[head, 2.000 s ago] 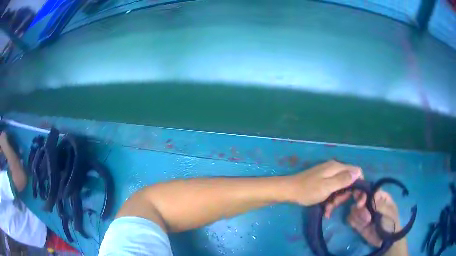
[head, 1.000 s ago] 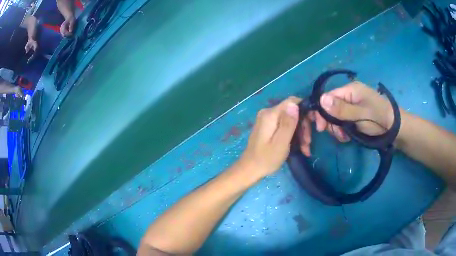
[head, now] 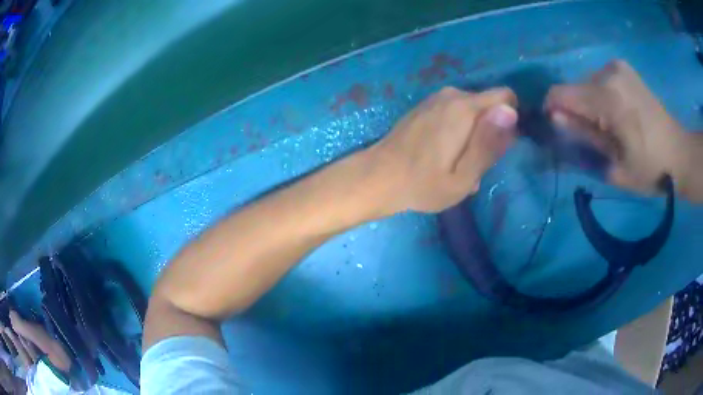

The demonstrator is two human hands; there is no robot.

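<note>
A black headband (head: 482, 266) curves low in front of me. One end runs up under my left hand (head: 455, 150), whose fingers are closed on it. At its other end a small black C-shaped yoke (head: 626, 248) is joined and hangs open side up. My right hand (head: 617, 127) is a little to the right of my left, fingers curled on a dark blurred piece, seemingly another yoke (head: 574, 148). The joint between the hands is too blurred to tell. A thin wire (head: 549, 220) hangs down inside the arc.
A pile of black headbands (head: 77, 308) lies at the lower left, beside another person's arm (head: 38, 339). The green conveyor (head: 193, 77) runs beyond the worn bench edge. Black items on a patterned surface (head: 686, 328) show at the lower right.
My view has shifted and turned. My hands are farther apart, and my right hand has moved right. The joined yoke now hangs below my right hand.
</note>
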